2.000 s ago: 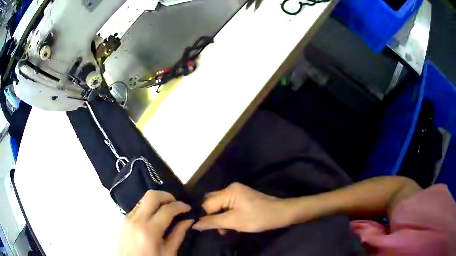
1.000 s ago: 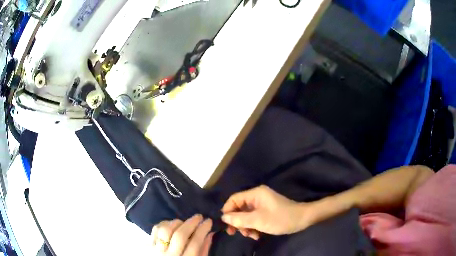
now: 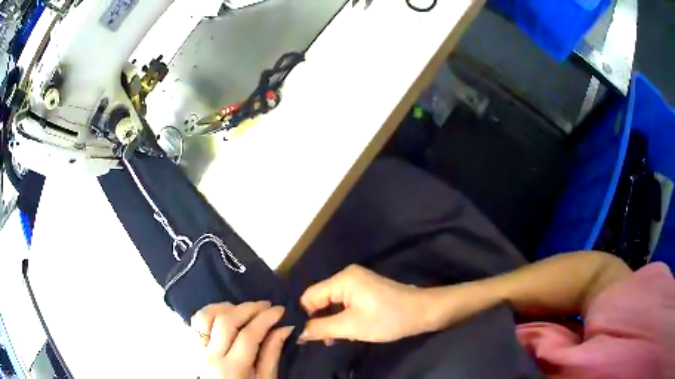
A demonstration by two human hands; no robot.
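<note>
A black bag panel (image 3: pixel 203 215) lies as a long strip from under the sewing machine head (image 3: pixel 66 141) to the table's near edge. A straight silver zipper (image 3: pixel 148 194) runs along it to a pull ring (image 3: pixel 181 246). A rounded black zipped pocket (image 3: pixel 194 285) with a curved silver zipper lies at its near end. My left hand (image 3: pixel 240 337) lies on the cloth just below the pocket, fingers bent, gripping its edge. My right hand (image 3: pixel 366 305) pinches the black cloth beside it at the table corner. The fingertips partly hide the cloth between the hands.
Thread snips (image 3: pixel 235 111) with red on the handles and black cord lie right of the needle area. A black loop (image 3: pixel 421 4) lies at the table's top edge. Blue bins (image 3: pixel 618 174) stand at the right. Dark cloth covers the lap below the table edge (image 3: pixel 385 133).
The view has shifted, so the table and panel sit a little further left and higher than one second ago. My two hands are closer together on the cloth.
</note>
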